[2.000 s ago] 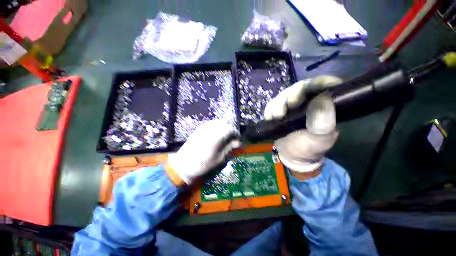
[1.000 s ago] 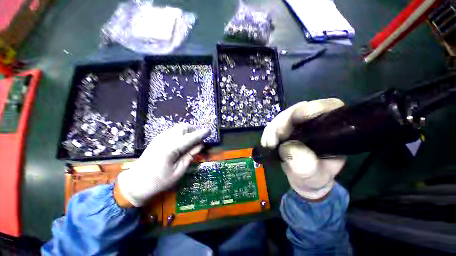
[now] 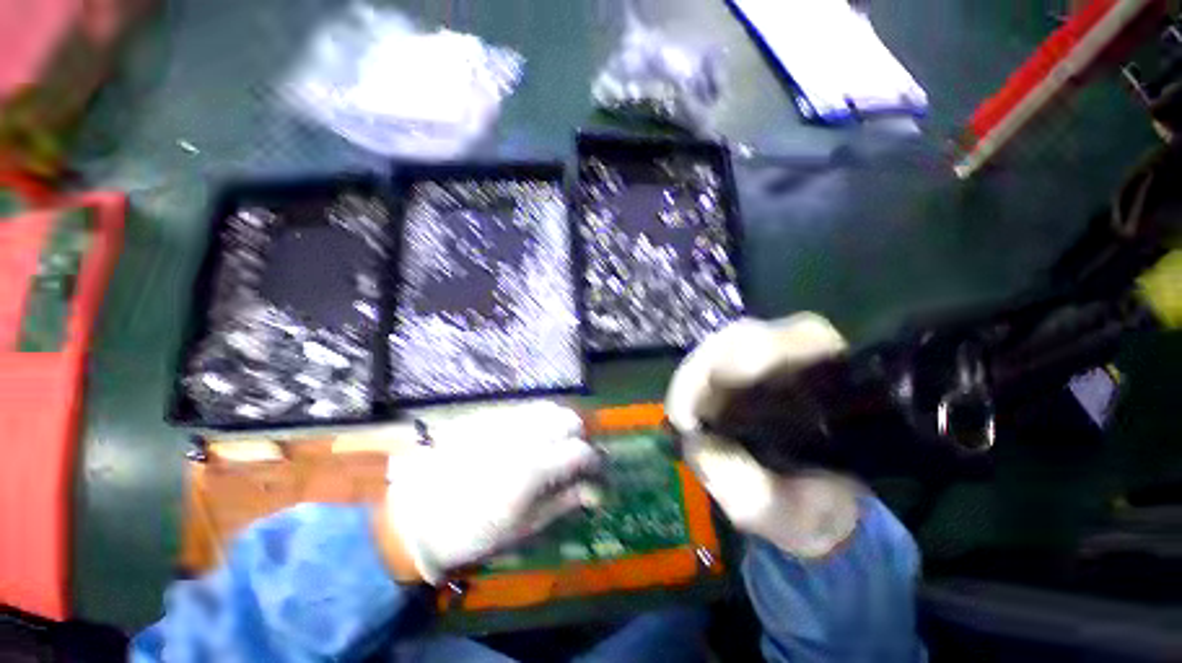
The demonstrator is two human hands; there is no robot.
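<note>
The green circuit board [image 3: 635, 505] lies in the orange-brown fixture [image 3: 557, 592] in front of me. My left hand [image 3: 486, 486], in a white glove, is over the board's left part, fingertips low over it; blur hides whether it holds anything. My right hand [image 3: 765, 434], also gloved, is wrapped around the black electric screwdriver [image 3: 894, 402] just right of the fixture. The screwdriver's tip is hidden by the hand and blur.
Three joined black trays of small silver parts [image 3: 486, 279] stand behind the fixture. Plastic bags [image 3: 415, 84], a clipboard [image 3: 836, 58] and a red post [image 3: 1056, 78] are farther back. A red-orange pad [image 3: 36, 479] with a green board [image 3: 55, 279] is at left.
My left hand has moved from the middle tray's front edge down over the circuit board. My right hand still holds the screwdriver, now slightly lower. The camera view has shifted.
</note>
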